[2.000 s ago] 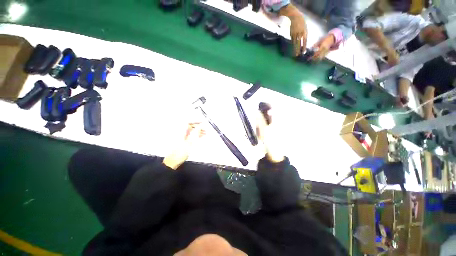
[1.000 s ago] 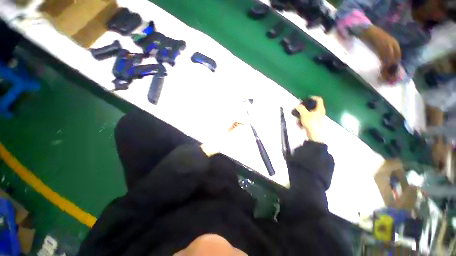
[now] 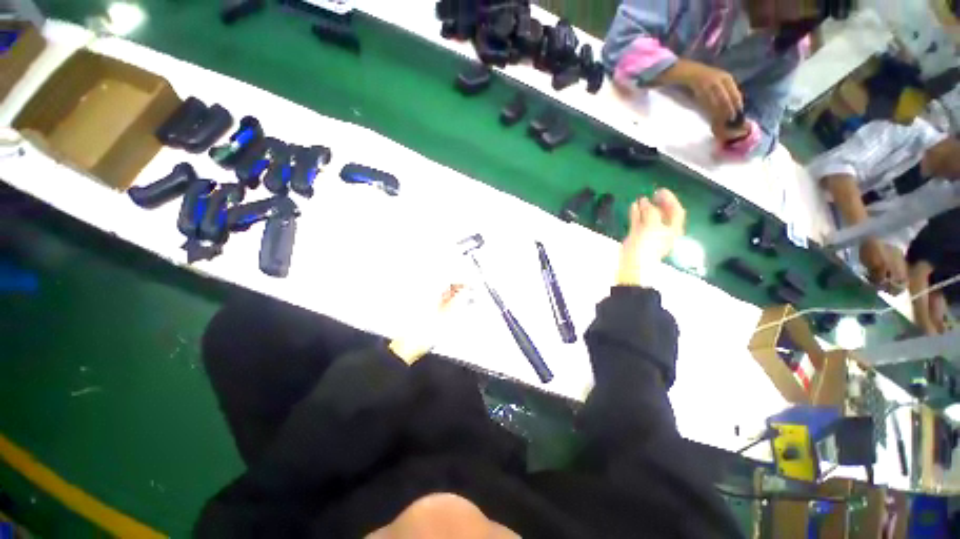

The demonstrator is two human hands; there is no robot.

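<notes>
My right hand [image 3: 653, 234] is stretched over the near edge of the green conveyor belt; its fingers are bent and no housing shows in it. Dark housings [image 3: 590, 206] lie on the belt just left of it. My left hand [image 3: 430, 322] is low over the white bench, washed out by glare; whether it holds something small cannot be told. The hammer [image 3: 507, 314] lies between my hands, head away from me. A long dark flat tool [image 3: 556, 293] lies right of it. Blue-trimmed housings [image 3: 276, 168] are clustered at left, with one black housing [image 3: 277, 245] nearer me.
An open brown carton [image 3: 97, 118] stands at the left bench end, a smaller carton [image 3: 792, 353] at right. A yellow-and-blue box [image 3: 796, 442] stands near the right front edge. The green belt [image 3: 421, 128] runs behind the bench. People work opposite, one with pink cuffs [image 3: 644, 59].
My right hand held a dark housing over the bench; it has moved out to the belt and the housing no longer shows in it. The view has also turned.
</notes>
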